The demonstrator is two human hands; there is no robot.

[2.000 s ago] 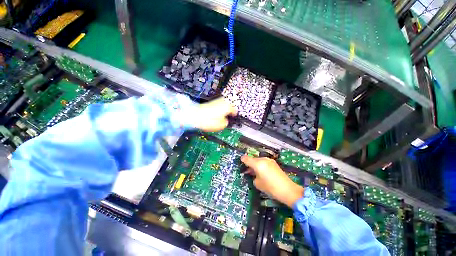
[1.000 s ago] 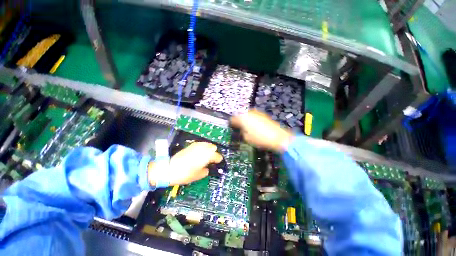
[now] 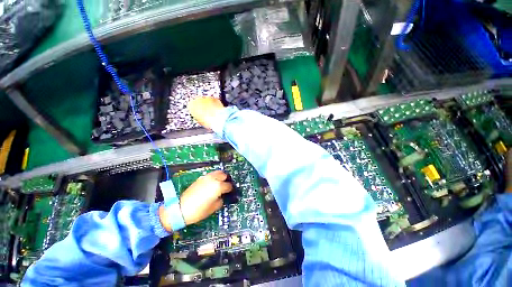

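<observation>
The green main circuit board [image 3: 247, 210] lies in a black pallet in front of me, crowded with small silver and white parts. My left hand [image 3: 203, 197] is over the board's upper middle, fingers bent down close to it; whether it holds a part is hidden. The wrist strap [image 3: 171, 205] is on that wrist. My right hand [image 3: 206, 111] is at the middle bin of small silver-white components [image 3: 190, 89], its fingertips among or just above them; what they hold cannot be told. The narrow circuit board [image 3: 188, 154] lies along the pallet's rear.
Bins of dark blocks [image 3: 124, 115] and grey blocks [image 3: 255, 87] flank the middle bin. More boards in pallets [image 3: 438, 151] stand to the right and left. A blue coiled cord [image 3: 106, 64] hangs down to my left wrist. Another person's sleeve [image 3: 485, 246] shows at lower right.
The view has swung right. My right hand has moved from the board's rear edge to the middle bin. My left hand has stayed over the board. Another person's sleeve has come into view.
</observation>
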